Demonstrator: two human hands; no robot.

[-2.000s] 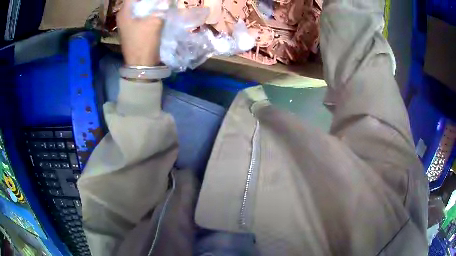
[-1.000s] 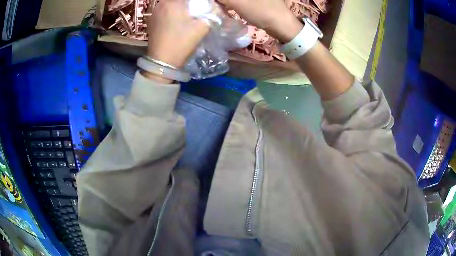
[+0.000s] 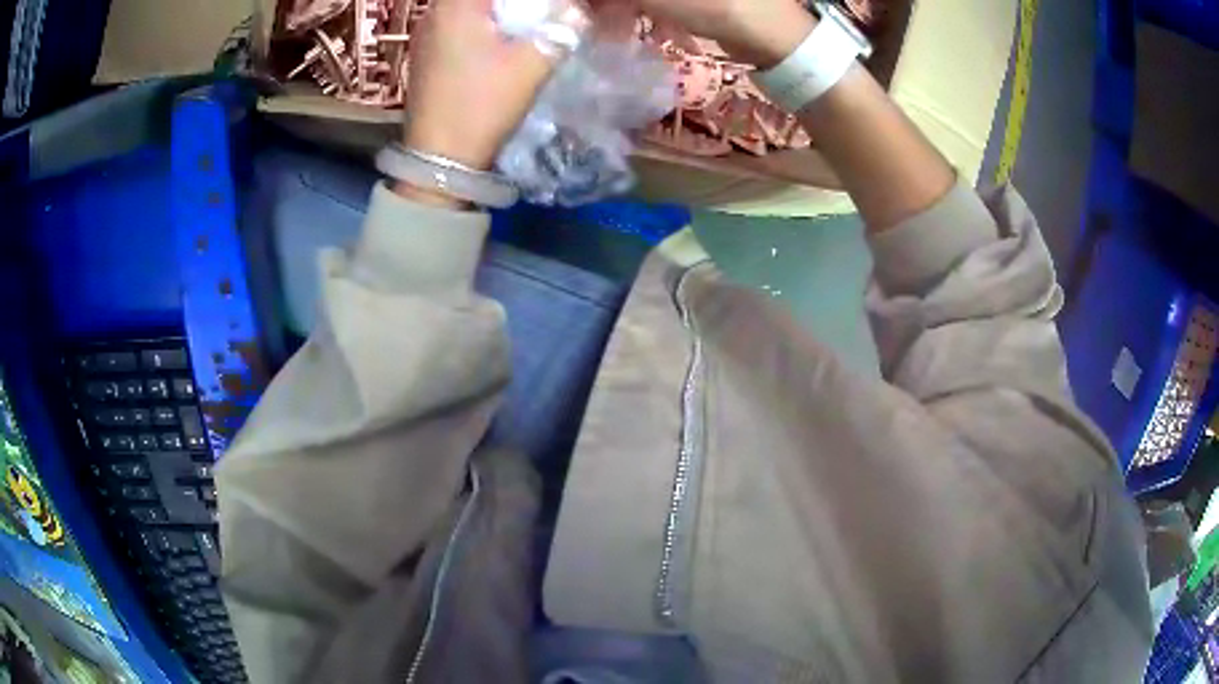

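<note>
My left hand (image 3: 468, 83), with a bangle at the wrist, is shut on a crinkly clear polybag (image 3: 575, 134) that hangs over the near edge of the carton (image 3: 735, 185). My right hand (image 3: 729, 24), with a pale-strapped watch, is at the top edge beside the bag; its fingertips are cut off or hidden, so its grip cannot be told. Salmon-pink moulded parts (image 3: 341, 54) are heaped in the carton on both sides of the hands.
A pale carton flap (image 3: 952, 94) folds out at right. A worn blue frame (image 3: 214, 267) stands beside my left arm, with a black keyboard (image 3: 141, 428) left of it. A blue crate (image 3: 1116, 361) is at far right. A yellow line (image 3: 1019, 94) runs along the floor.
My right hand has come back from beyond the top edge towards my left hand, uncovering the right flap. My left hand and the bag have shifted slightly right.
</note>
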